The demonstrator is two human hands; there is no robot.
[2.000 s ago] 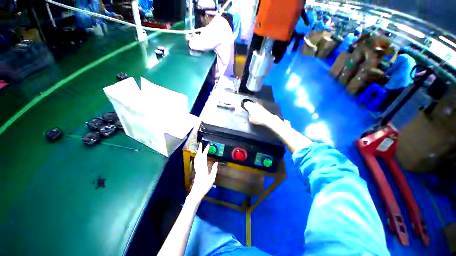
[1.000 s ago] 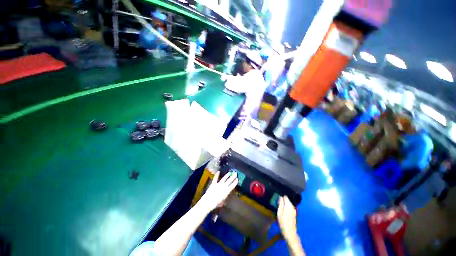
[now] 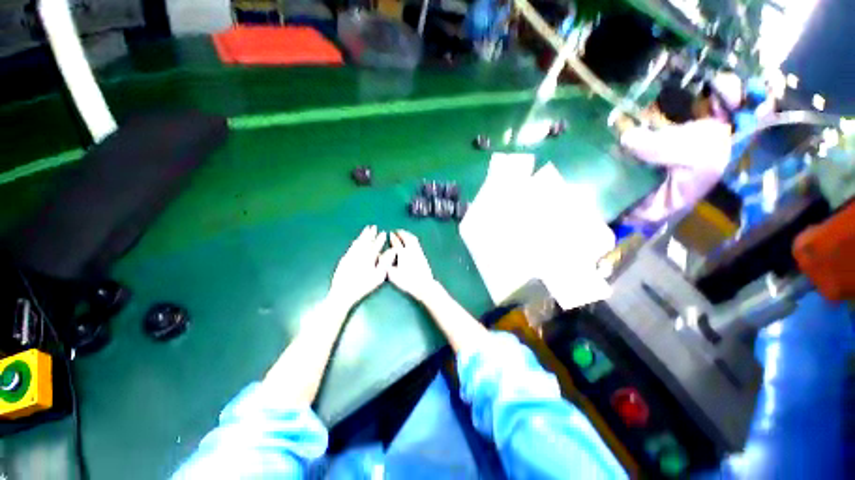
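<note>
My left hand [image 3: 359, 270] and my right hand [image 3: 410, 265] are close together over the green bench [image 3: 281, 234], fingertips nearly touching. The fingers hide whatever lies between or under them, so I cannot tell whether they hold small dark parts. A cluster of round black units [image 3: 437, 206] sits just beyond my hands, left of the white open carton [image 3: 534, 230]. A single black unit [image 3: 362, 175] lies farther back. Another black unit [image 3: 167, 321] is at the left, beside more dark round pieces.
The press base [image 3: 656, 309] is at the right, with green buttons [image 3: 583, 353], a red button [image 3: 629, 406] and an orange head [image 3: 830, 253]. A yellow button box [image 3: 25, 382] is at the left edge. A black padded strip [image 3: 127, 192] lies back left. A person [image 3: 689, 150] works back right.
Both hands have left the press front panel and moved left to the bench. The view has turned left, bringing in the yellow box, the black strip and the black units at the left.
</note>
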